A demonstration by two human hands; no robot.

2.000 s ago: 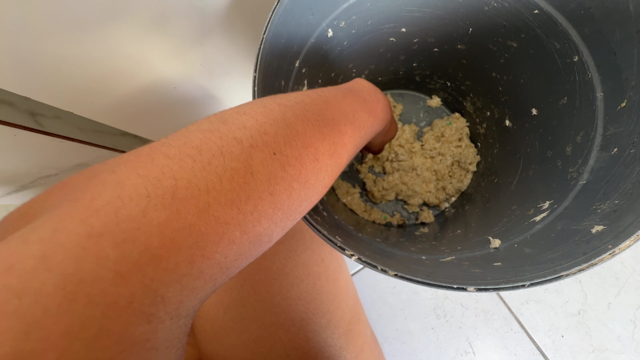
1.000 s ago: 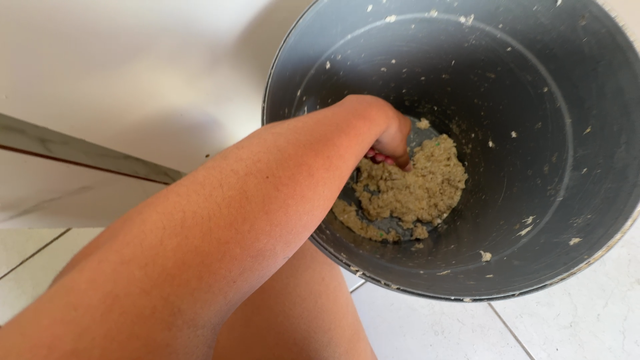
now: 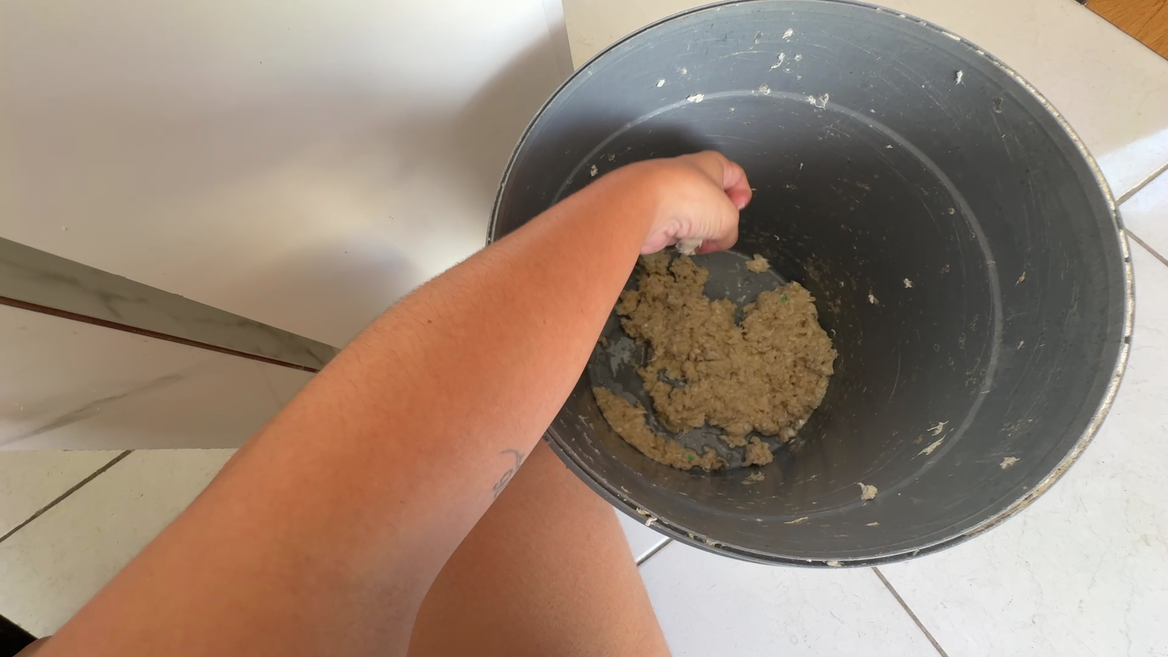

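My left hand (image 3: 698, 203) is inside a large round grey bucket (image 3: 912, 301), above the bucket's bottom and near its left inner wall. Its fingers are curled, and a small pale clump of mash (image 3: 689, 245) shows at its underside. Just below the hand, a wet, tan, lumpy mash (image 3: 730, 356) lies spread over part of the bottom, with small green specks in it. Bits of pale residue stick to the scratched inner wall and the rim. My right hand is out of view.
A white panel (image 3: 274, 137) stands left of the bucket, with a grey marbled strip (image 3: 164, 301) along its lower part. White floor tiles (image 3: 776, 607) with dark joints lie under the bucket. My bare leg (image 3: 538, 566) is close to the bucket's near left side.
My left hand has lifted from the mash and moved toward the bucket's far inner wall. Its fingers were at the mash's edge before. The view has shifted somewhat.
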